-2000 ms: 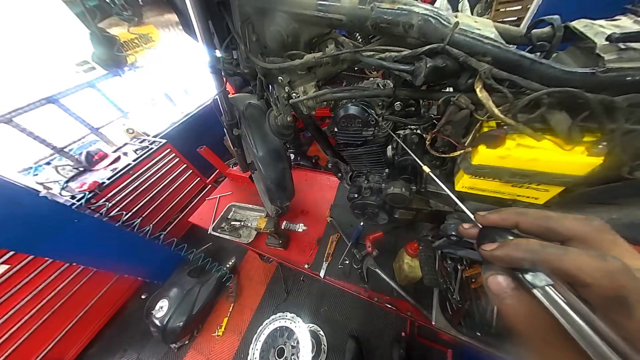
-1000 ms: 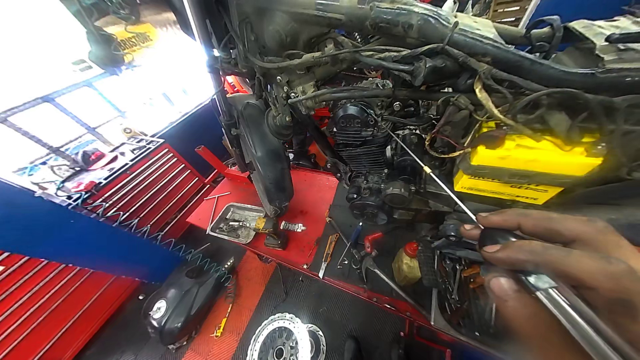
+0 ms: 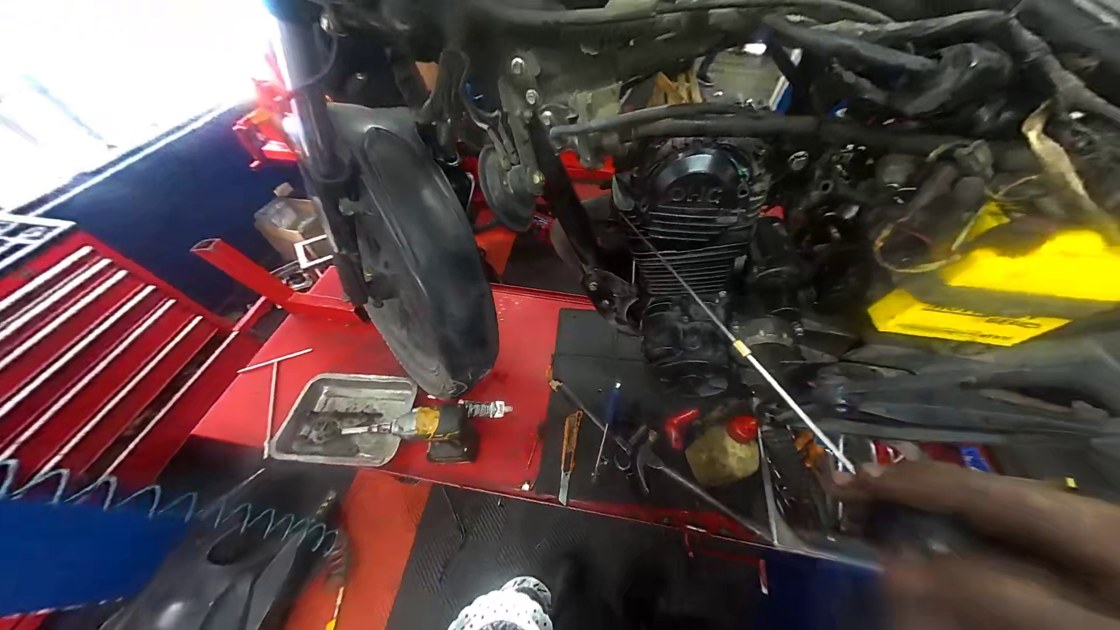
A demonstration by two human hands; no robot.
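Observation:
My right hand (image 3: 997,534), blurred at the lower right, is closed around the rear end of a long thin metal rod (image 3: 792,402) with a pale yellow band; the kind of tool cannot be told. The rod slants up and left across the finned cylinder of a motorcycle engine (image 3: 691,254), and its far end appears near the left edge of the fins. Whether it touches them cannot be told. A yellow battery (image 3: 980,324) sits right of the engine. My left hand is out of view.
On the red lift table (image 3: 516,341) lie a metal tray (image 3: 402,394), a cordless impact driver (image 3: 446,429), a utility knife (image 3: 569,446) and a plastic bottle (image 3: 726,455). The front wheel (image 3: 424,254) stands behind them. A red tool cabinet (image 3: 79,350) is at left, a coiled hose (image 3: 254,521) below.
The view has shifted and come closer to the engine. The rod's far end, earlier at the right side of the cylinder top, now appears at the cylinder's left side. My right hand still holds it.

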